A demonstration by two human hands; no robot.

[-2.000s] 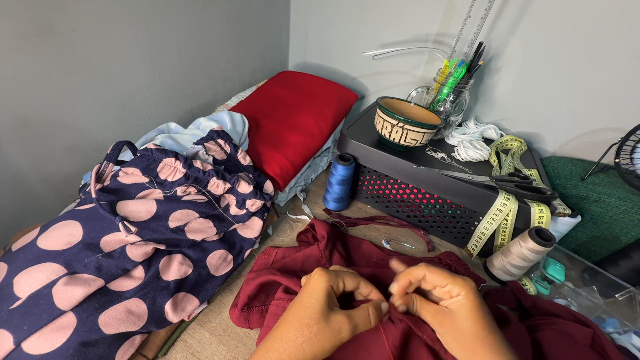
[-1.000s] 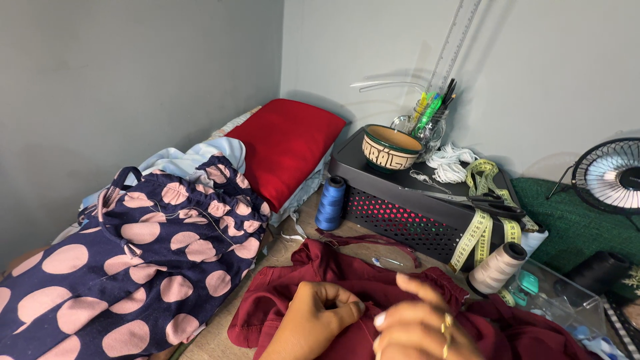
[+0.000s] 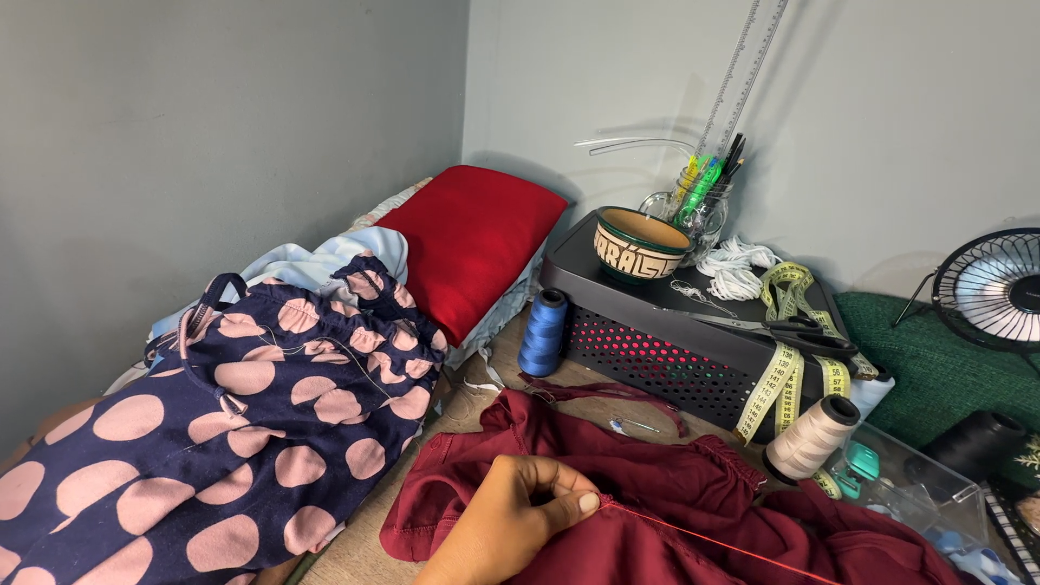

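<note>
My left hand (image 3: 520,520) pinches the edge of a maroon garment (image 3: 666,479) between thumb and index finger. From that pinch a taut red thread (image 3: 723,543) runs to the lower right and leaves the frame. My right hand is out of view. Behind the garment lie a maroon fabric strip (image 3: 605,391) and a safety pin (image 3: 642,426) on the wooden table (image 3: 479,418). A blue thread cone (image 3: 543,331) stands upright beside the black perforated box, and a beige thread cone (image 3: 812,439) leans at the garment's right.
Navy polka-dot fabric (image 3: 244,439) and a red folded cloth (image 3: 475,244) occupy the left. The black box (image 3: 650,357) bears a painted bowl (image 3: 642,242), scissors (image 3: 780,327) and a tape measure (image 3: 784,382). A clear plastic container (image 3: 934,479) and small fan (image 3: 995,288) are at right.
My right hand, close to the left one in both earlier frames, has gone out of view. The red thread now shows stretched from the garment. My left hand still pinches the cloth.
</note>
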